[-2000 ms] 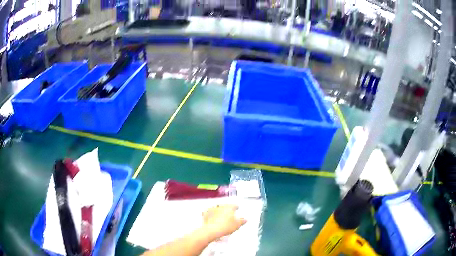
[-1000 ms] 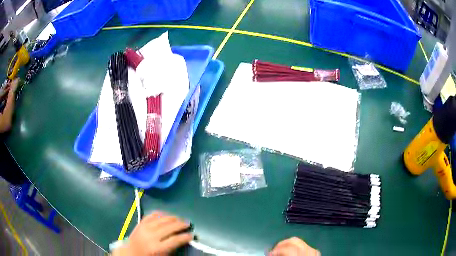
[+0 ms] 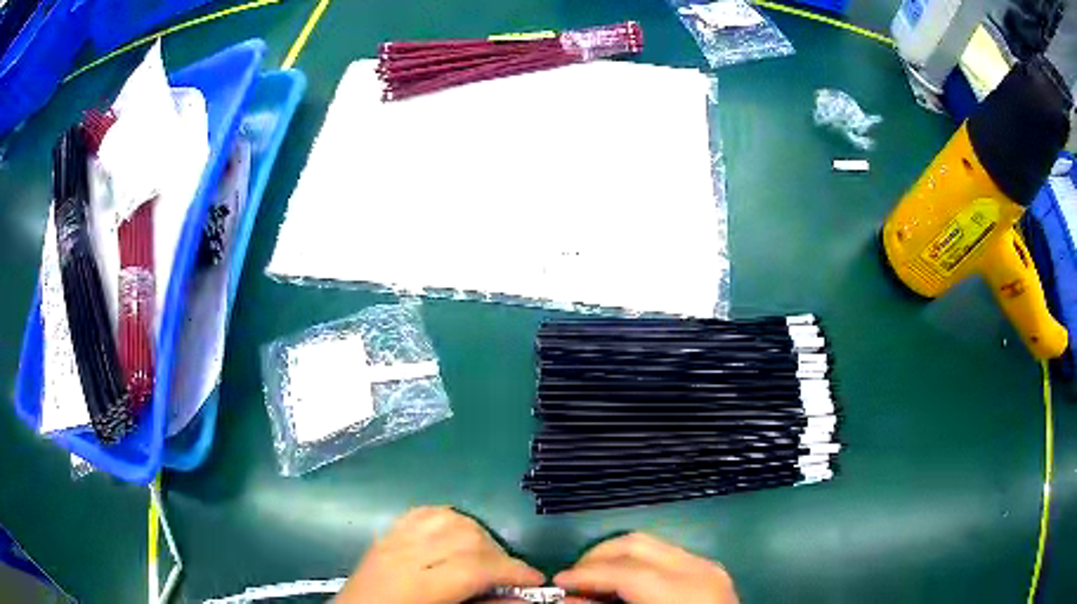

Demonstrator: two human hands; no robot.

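My left hand (image 3: 431,560) and my right hand (image 3: 647,571) meet at the bottom edge, partly cut off. Their fingertips pinch a small white piece of the marker tube strip between them. The white strip (image 3: 278,590) trails out to the left of my left hand and bends upward near the tray. Just beyond my hands lies a flat row of black wires (image 3: 667,407), side by side, with white marker sleeves (image 3: 813,395) at their right ends. A clear zip bag (image 3: 331,389) with white pieces inside lies left of the wires.
A white sheet in plastic (image 3: 508,189) carries dark red wires (image 3: 496,59) at its top edge. Stacked blue trays (image 3: 177,354) with wire bundles stand left. A yellow heat gun (image 3: 945,230), crumpled film (image 3: 844,116) and a white bit (image 3: 850,165) are right.
One hand was over the sheet two seconds ago. A second ago my hands were apart at the bottom with the strip between them; now their fingertips meet. The camera view has shifted.
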